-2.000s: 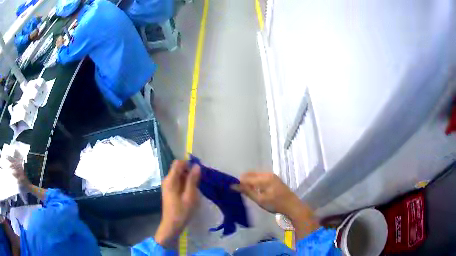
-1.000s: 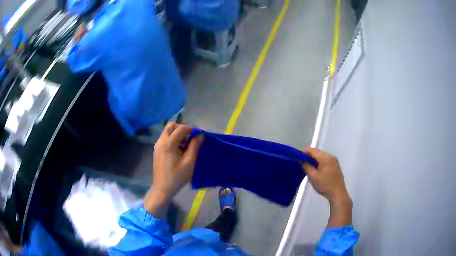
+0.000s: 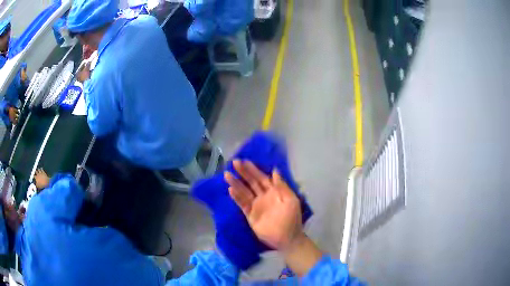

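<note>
The deep blue cloth (image 3: 237,223) is spread out in the middle of the view, its upper part blurred. My right hand (image 3: 268,209) is in front of the cloth, palm towards me, with the fingers extended and slightly apart and nothing in the palm. The cloth shows around and behind it; I cannot tell whether the back of the hand touches it. My left sleeve (image 3: 211,271) reaches up to the cloth's lower left edge, but my left hand is hidden behind the cloth.
A seated person (image 3: 148,95) in blue is at the green bench (image 3: 53,134) on the left, with another person (image 3: 84,240) nearer at lower left. A grey-white wall or panel (image 3: 458,167) with a slatted vent (image 3: 383,179) stands right. Yellow lines (image 3: 356,95) run along the floor.
The cloth was stretched between both hands and is now spread behind my right hand, which has let go of its edge and turned palm up. My left hand has gone out of sight.
</note>
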